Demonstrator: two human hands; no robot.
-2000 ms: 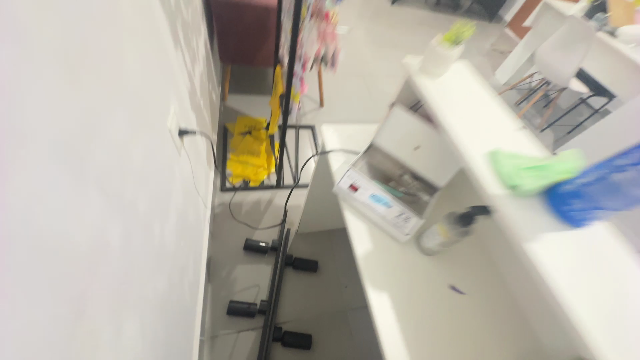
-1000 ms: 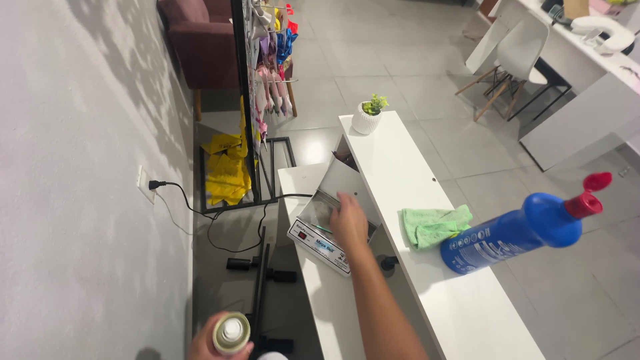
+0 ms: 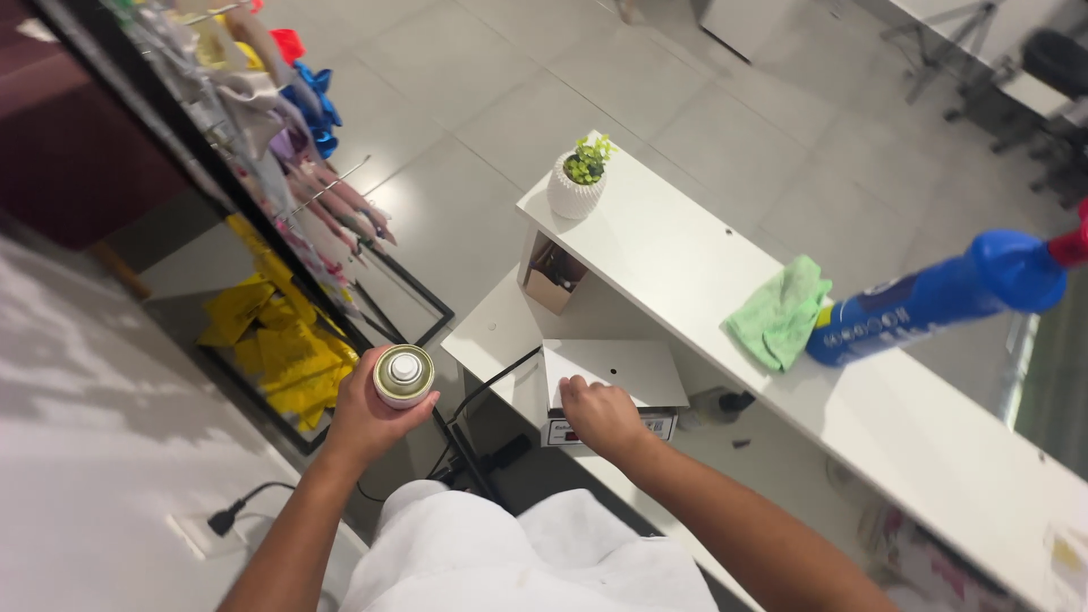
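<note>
An aerosol can (image 3: 404, 376) with a white nozzle is upright in my left hand (image 3: 370, 416), beside the display rack. My right hand (image 3: 599, 414) rests its curled fingers on the white lid (image 3: 633, 371) of a small electric box (image 3: 659, 427), at the lid's left front part. Whether those fingers grip the lid edge cannot be told. The lid lies over the box, hiding its inside. A black cord (image 3: 497, 380) runs from the box's left side. The box sits on the lower white desktop (image 3: 493, 327).
On the upper shelf (image 3: 680, 246) stand a potted plant (image 3: 578, 183), a green cloth (image 3: 780, 314) and a large blue bottle (image 3: 935, 297). Under it are a small cardboard box (image 3: 552, 285) and a clear bottle (image 3: 714, 408). At left are a black rack frame (image 3: 429, 327) and yellow bags (image 3: 293, 357).
The box stood open with my right hand at its inside; now its lid is down under that hand. My left hand still holds the can, now more fully in view. The view has turned.
</note>
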